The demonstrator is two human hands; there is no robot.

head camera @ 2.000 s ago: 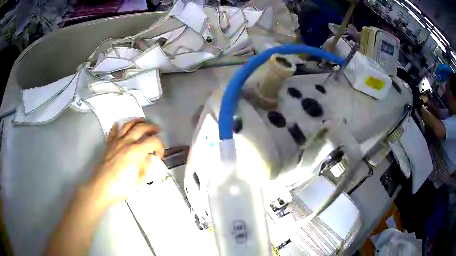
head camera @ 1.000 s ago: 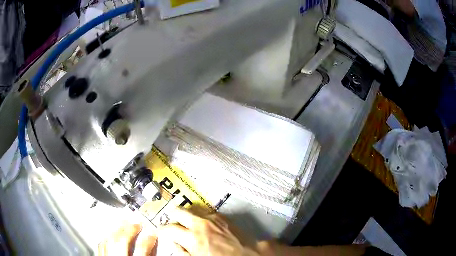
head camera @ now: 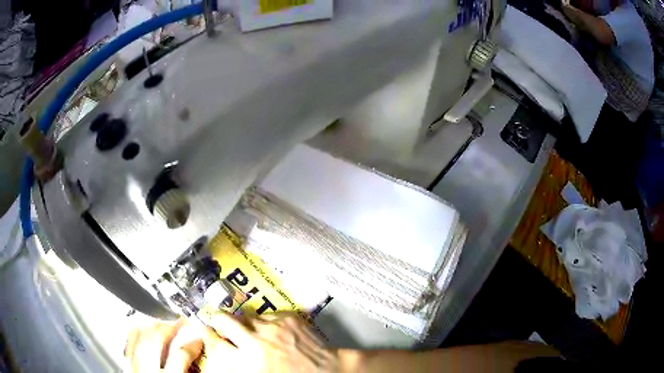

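The sewing machine's presser foot and needle area [head camera: 211, 288] sits low left under the off-white machine head [head camera: 109, 218]. My right hand [head camera: 269, 346] lies just below the foot, its forearm reaching in from the lower right. My left hand [head camera: 156, 346] is beside it at the bottom edge, partly cut off. Fingers of both hands are bent downward. Lamp glare washes out the work beneath them, so any held piece cannot be made out. A stack of white pieces [head camera: 357, 204] lies under the machine arm, right of the yellow lettered tape [head camera: 251, 280].
A blue hose [head camera: 87, 62] curves over the machine head. A white box with a yellow label [head camera: 287, 13] sits on the arm. A crumpled white heap [head camera: 601, 255] lies on the wooden stool [head camera: 546, 218] at right. A person's arm [head camera: 590, 22] shows at top right.
The view has swung from the machine's left side to its needle area. My left hand was on a white strip there and is now near the foot. Since one second ago, both hands sit slightly lower in view.
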